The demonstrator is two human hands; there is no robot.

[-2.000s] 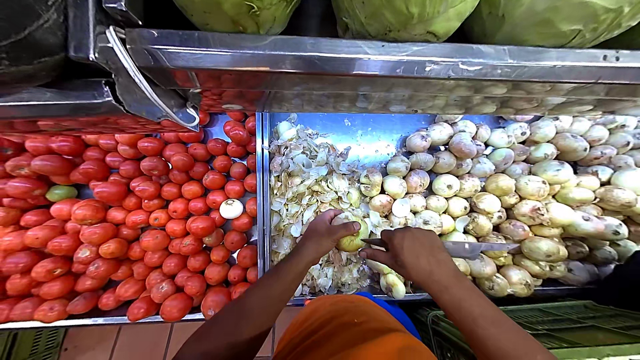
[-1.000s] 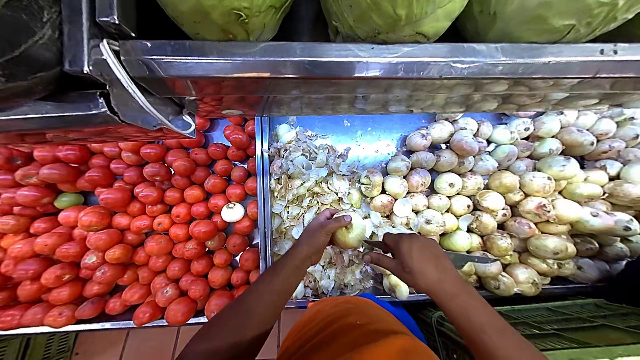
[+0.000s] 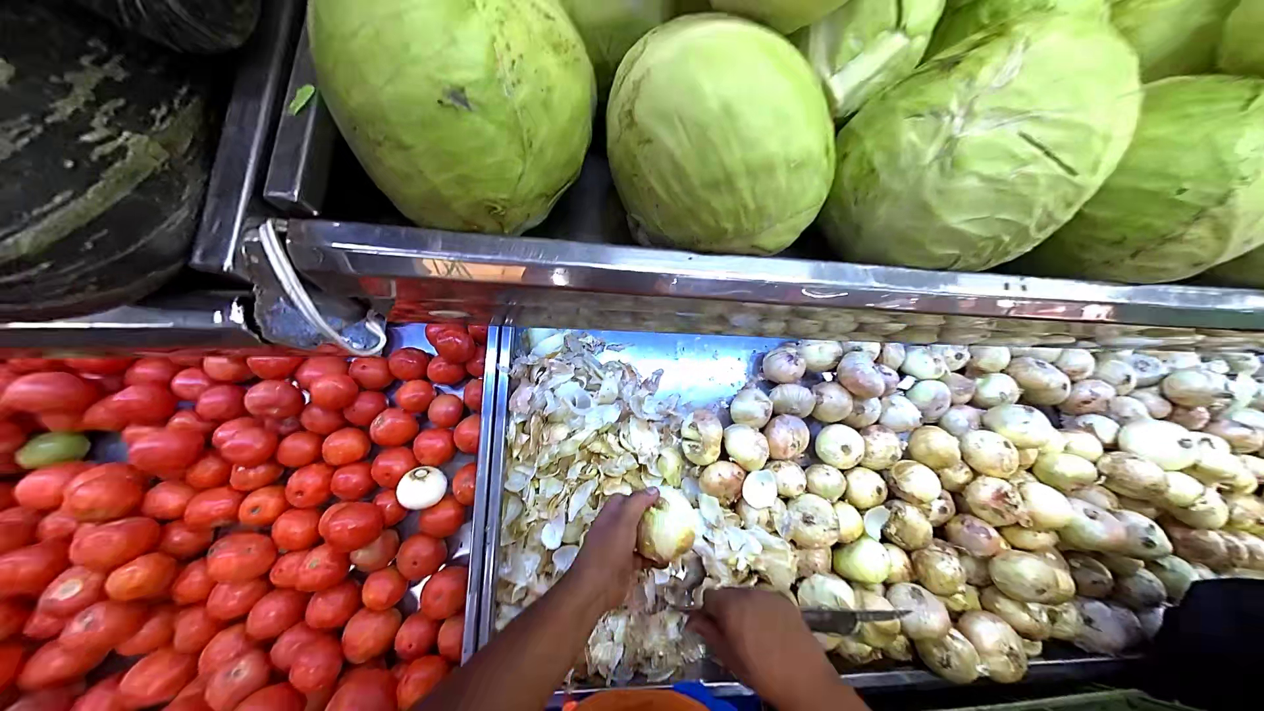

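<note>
My left hand holds a pale onion over a heap of dry onion skins in a metal display bin. Lower and to the right, my right hand is closed on a knife, whose blade sticks out to the right of the fist over the onions. A gap now shows between the held onion and my right hand. Many whitish onions fill the right side of the bin. The part of the knife inside my right fist is hidden.
Red tomatoes lie left of a metal divider, with one white onion among them. Above, green cabbages sit behind a metal shelf edge. A large dark green squash or melon is at the upper left.
The right hand with the knife has moved down and away from the onion; before, it was against the onion. The view has tilted up, showing more of the cabbages.
</note>
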